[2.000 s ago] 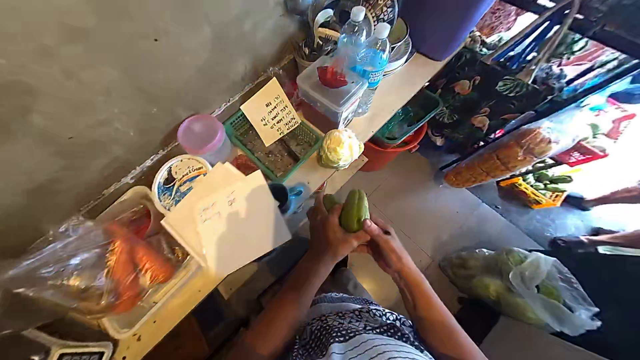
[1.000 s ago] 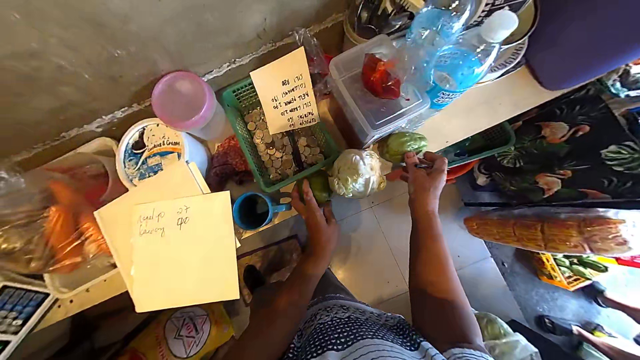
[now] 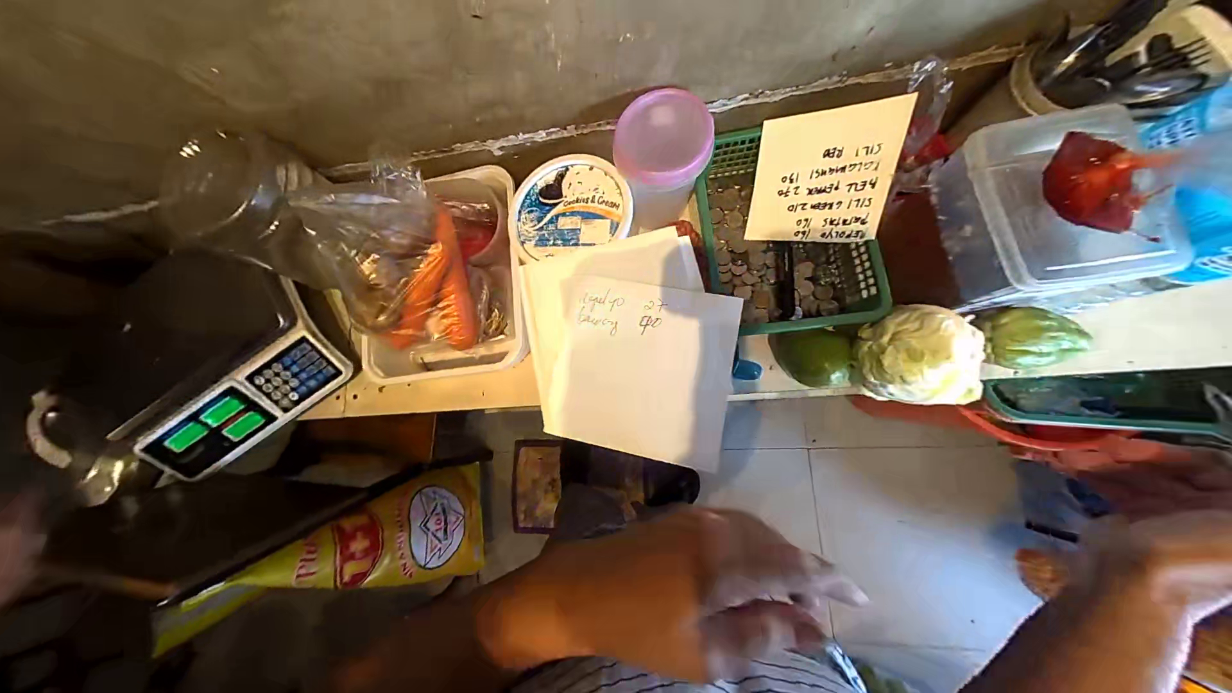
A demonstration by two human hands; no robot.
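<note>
My left hand [image 3: 731,587], blurred, is in front of my body at the bottom middle, below the papers [image 3: 640,356] with handwriting. Whether its curled fingers hold anything is unclear. My right hand [image 3: 1155,510], also blurred, is at the right edge, just below the green tray [image 3: 1107,409] and a red basin [image 3: 1049,435]. A pale cabbage [image 3: 921,354] sits on the shelf edge between a dark green vegetable [image 3: 813,357] and a light green chayote [image 3: 1037,337]. Behind them stands a green basket [image 3: 881,289] of coins [image 3: 746,274] with a handwritten card [image 3: 830,168] on it.
On the left is a digital scale [image 3: 245,409] beside a white tub [image 3: 525,337] with bagged carrots [image 3: 438,289]. A round ice cream tub [image 3: 574,207], a pink-lidded container [image 3: 664,140] and a clear plastic box [image 3: 1078,202] line the wall. A yellow sack [image 3: 385,539] lies below.
Both hands have left the vegetables on the shelf edge and moved lower. The chayote, held two seconds ago, now rests beside the cabbage. The view has shifted left, bringing the scale in.
</note>
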